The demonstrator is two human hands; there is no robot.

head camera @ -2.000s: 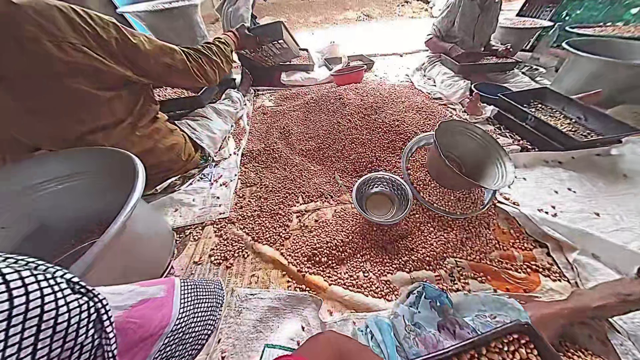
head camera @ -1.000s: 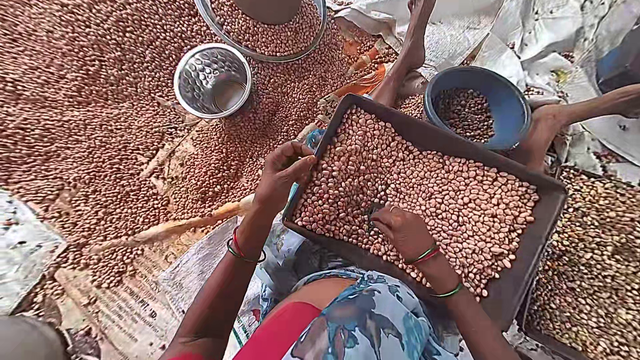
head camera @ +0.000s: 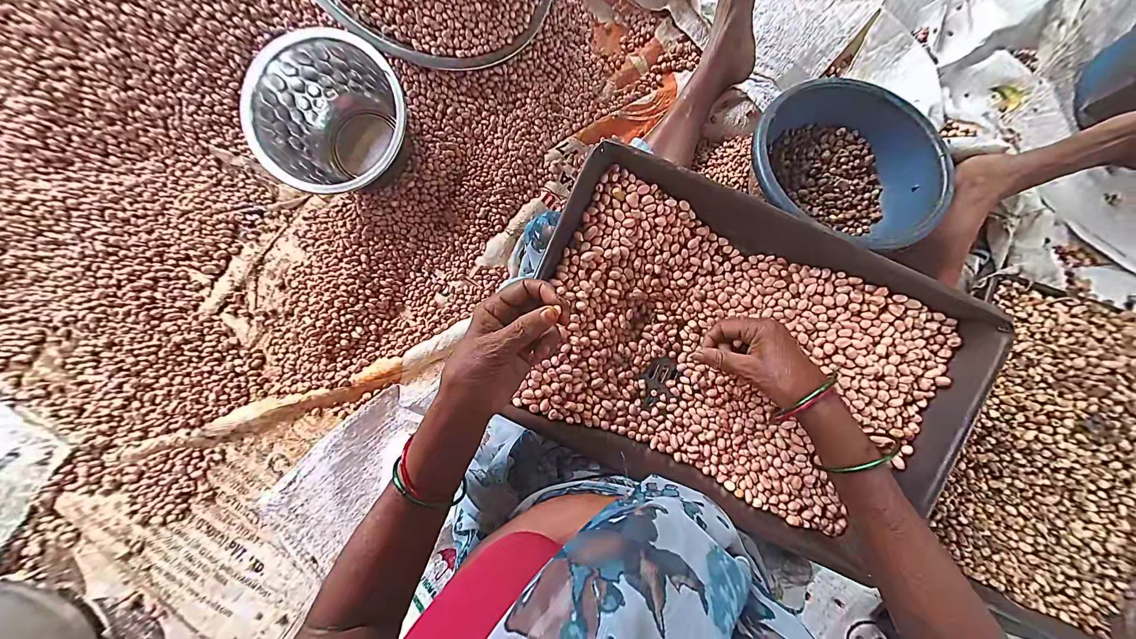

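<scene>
A dark rectangular tray (head camera: 781,232) lies tilted across my lap, spread with pinkish-brown nuts or seeds (head camera: 825,328). Over its left edge is my left hand (head camera: 515,342), its thumb and fingers pinched together; whether a nut sits between them is hard to tell. My right hand (head camera: 759,355) hovers above the middle of the nuts with curled fingers, and I cannot see if it holds one. Between the hands, a small dark patch of the tray's patterned bottom (head camera: 658,377) shows through the nuts.
A blue tub (head camera: 914,177) partly filled with darker nuts stands beyond the tray, near a person's bare feet. A dimpled metal bowl (head camera: 311,106) and a metal basin (head camera: 461,62) rest on the wide nut heap (head camera: 133,222). More nuts (head camera: 1056,444) lie at the right; printed sacking (head camera: 186,559) lies lower left.
The view has swung down from the wider work area to the tray. Since one second ago, my right hand has moved off the dark patch to the right.
</scene>
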